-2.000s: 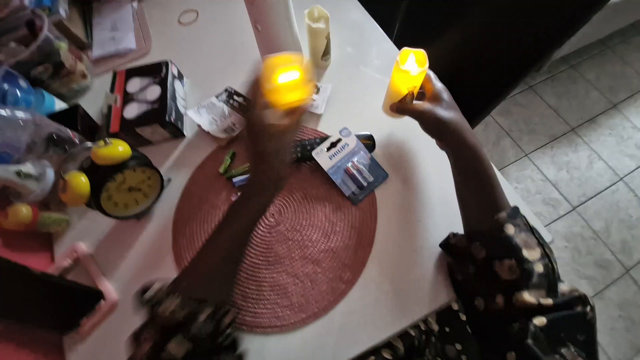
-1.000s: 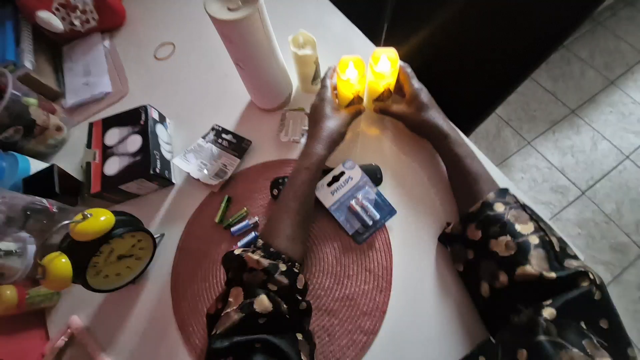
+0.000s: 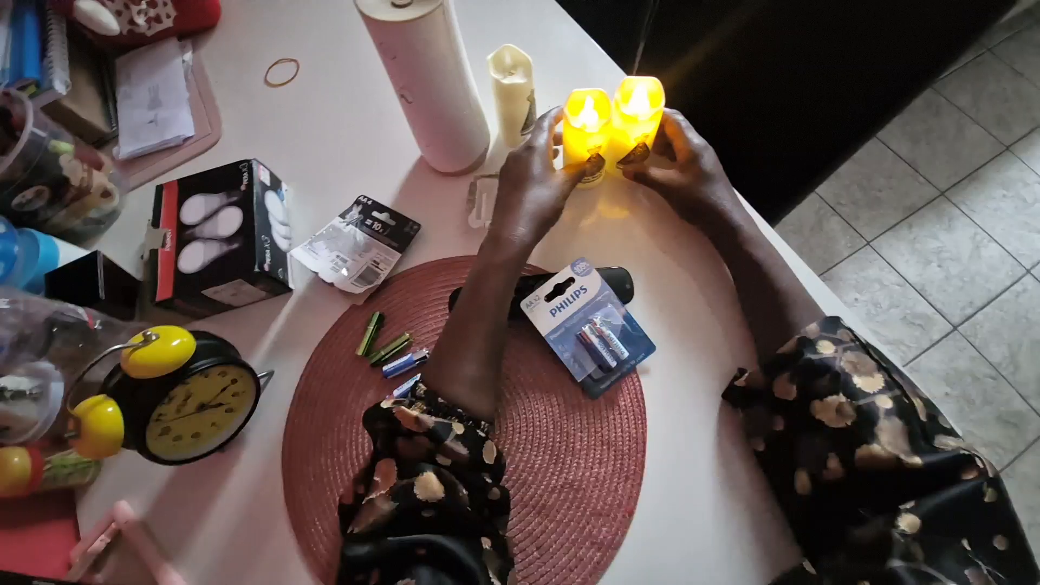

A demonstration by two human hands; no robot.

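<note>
Two lit LED candles stand side by side near the table's far edge. Around the left lit candle [image 3: 587,126] my left hand [image 3: 536,175] has its fingers closed, and my right hand [image 3: 686,166] grips the right lit candle [image 3: 639,114]. Just to their left stands an unlit LED candle [image 3: 510,93], with a small clear plastic piece [image 3: 483,201] in front of it. A Philips AA battery blister pack [image 3: 587,325] rests partly on a black object [image 3: 615,284] at the round woven placemat [image 3: 569,455]. Loose green batteries [image 3: 370,333] and blue batteries [image 3: 405,363] lie beside my left forearm.
A white cylinder [image 3: 435,89] rises behind my left hand. Left of the placemat are an opened battery package [image 3: 357,248], a light bulb box [image 3: 223,236] and a twin-bell alarm clock [image 3: 199,406]. A rubber band [image 3: 282,72] lies farther back. Tiled floor [image 3: 934,211] shows beyond the table edge.
My left hand has brought its lit candle over beside the one in my right hand. The two candles were well apart two seconds ago. The view has shifted.
</note>
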